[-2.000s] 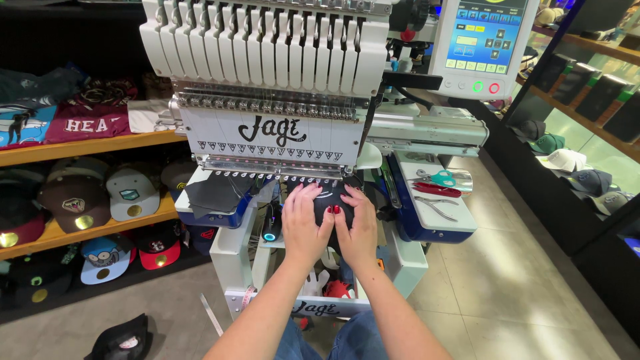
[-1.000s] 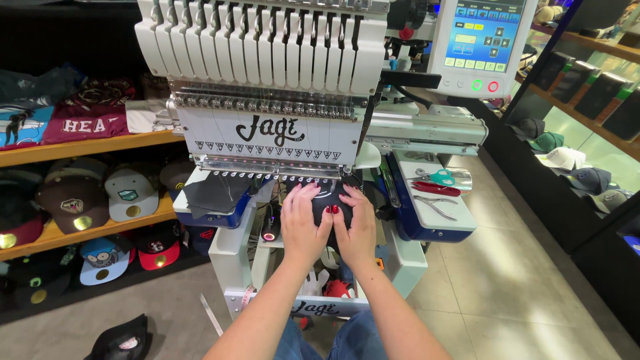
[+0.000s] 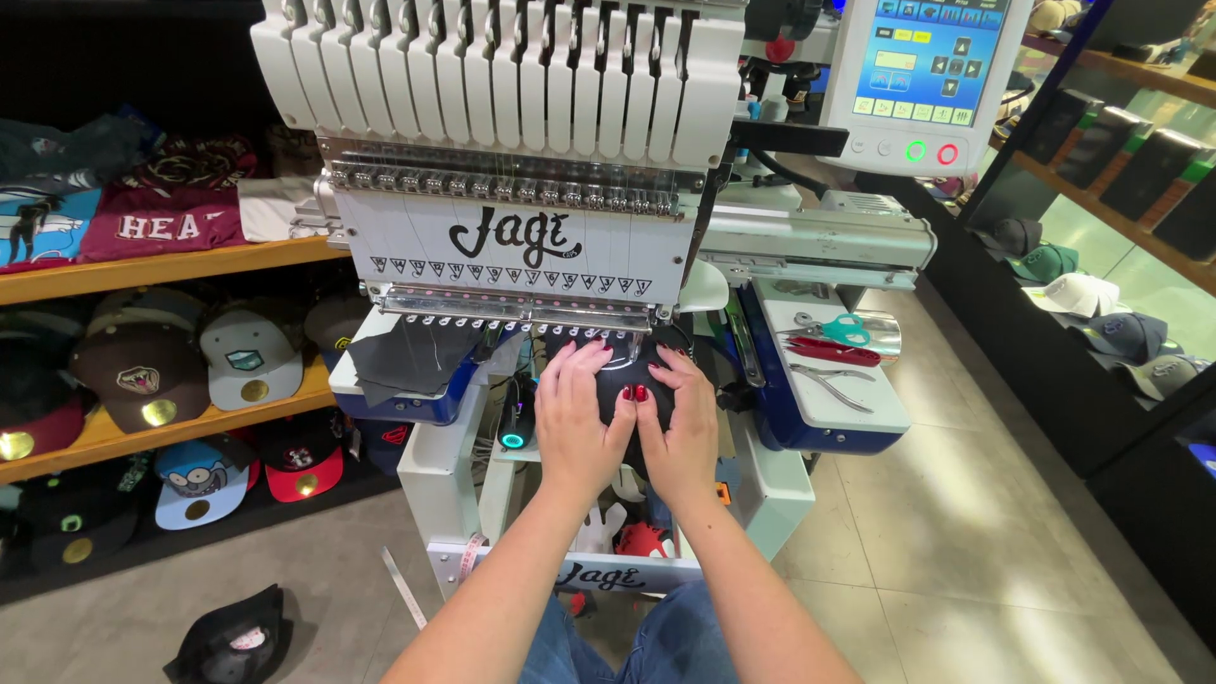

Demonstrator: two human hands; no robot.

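A black cap [image 3: 622, 389] is under the needle row of a multi-needle embroidery machine [image 3: 513, 237], with pale stitching on it near the needle. My left hand [image 3: 578, 418] lies on the cap's left side and my right hand [image 3: 679, 418] on its right side, fingers spread and thumbs touching or nearly so at the middle. Both hands press on the fabric without gripping it. A presser foot [image 3: 635, 347] stands between the fingertips of the two hands. The cap's lower part is partly hidden by the hands.
Dark fabric pieces [image 3: 408, 356] lie on the left side table. On the right side table are teal-handled scissors [image 3: 844, 330], a red tool [image 3: 834, 351] and metal nippers [image 3: 836, 385]. A control screen [image 3: 926, 66] is at upper right. Another black cap [image 3: 233, 636] lies on the floor.
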